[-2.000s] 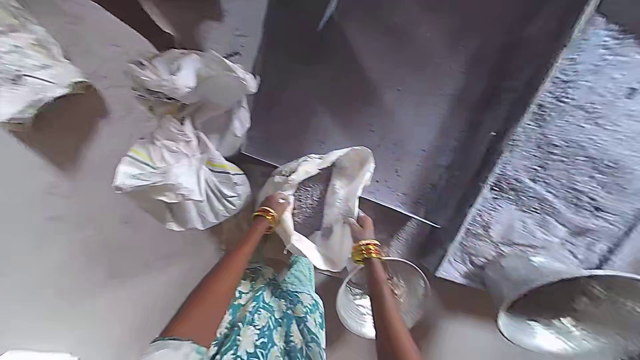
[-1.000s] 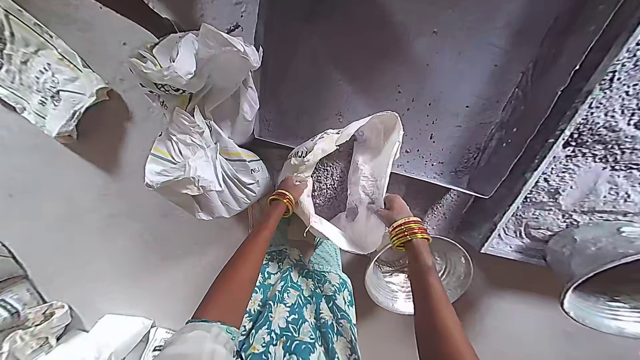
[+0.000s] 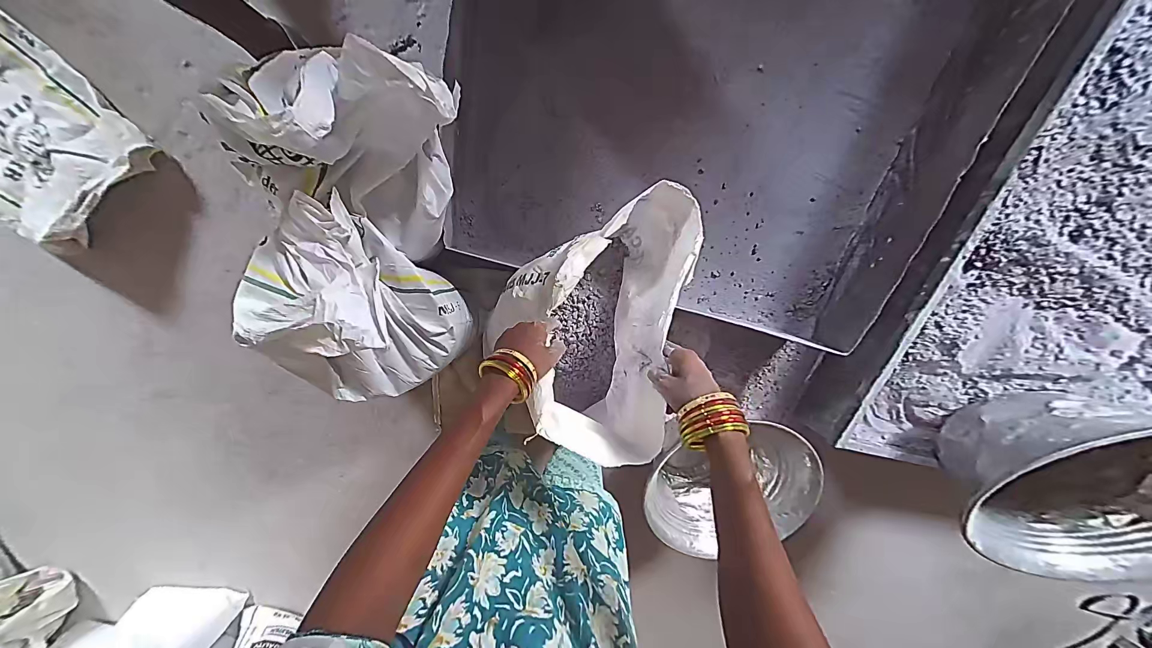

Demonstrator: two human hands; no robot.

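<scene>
A white woven sack (image 3: 643,360) stands with its mouth spread wide and its rim folded outward. Grey granular material (image 3: 587,337) shows inside it. My left hand (image 3: 533,351) grips the rim on the left side, near printed writing. On the right side of the rim, my right hand (image 3: 682,378) has the fabric pinched between thumb and fingers. Bangles circle both wrists. Below my right hand, partly behind the forearm, a round metal bowl (image 3: 787,477) sits on the floor.
Two bunched white sacks (image 3: 351,306) stand left of the open one. A large grey metal tray (image 3: 621,117) lies beyond it. Grey material (image 3: 1062,252) fills an area at right, beside a metal basin (image 3: 1062,558). Another printed sack (image 3: 54,153) is at far left.
The view has shifted somewhat since two seconds ago. Both hands keep hold of the sack's rim throughout, and the folded rim has changed shape slightly.
</scene>
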